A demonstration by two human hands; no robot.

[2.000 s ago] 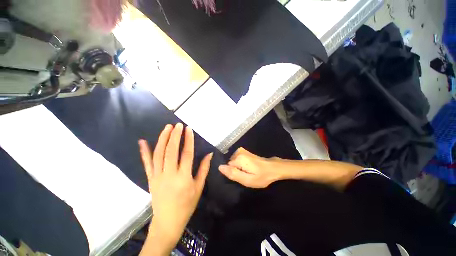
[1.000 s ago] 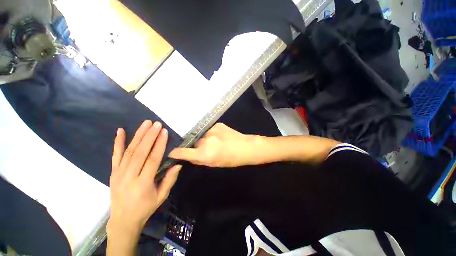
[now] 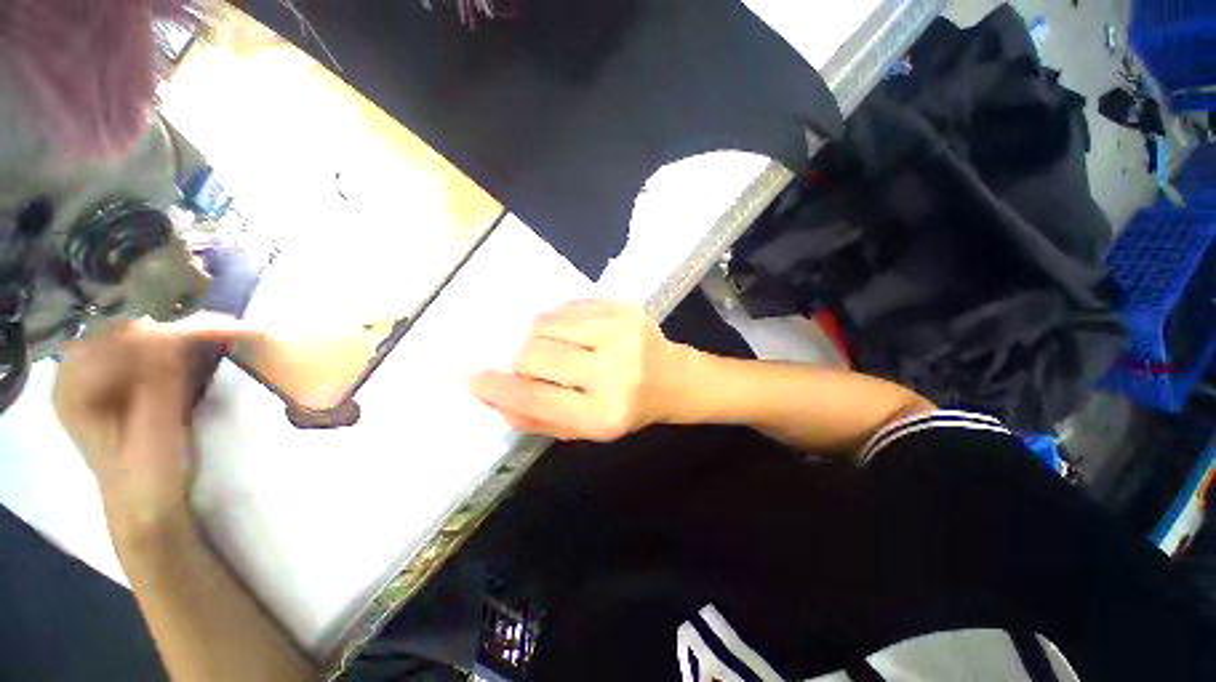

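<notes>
The sewing machine head (image 3: 114, 260) is at the upper left, over the bright bed plate (image 3: 334, 200). My left hand (image 3: 134, 400) is blurred beside it, with a finger pointing toward the needle area. A little dark fabric (image 3: 238, 280) shows by the needle, and a dark edge shows under my left hand; its grip is unclear. My right hand (image 3: 580, 373) rests on the white table near its front edge, fingers curled, with no fabric visible in it. The right-hand black cut piece (image 3: 574, 120) lies flat beyond the bed plate, its concave end toward me.
The left stack of black pieces (image 3: 60, 600) is at the lower left. The measuring tape (image 3: 720, 240) runs along the table edge. A black fabric heap (image 3: 947, 240) and blue crates (image 3: 1167, 293) are at the right. A dark plastic basket (image 3: 507, 633) shows below the table.
The black panel under my hands has left the table front, uncovering white table and the bed plate's rounded end. My left hand has moved up and left to the machine head.
</notes>
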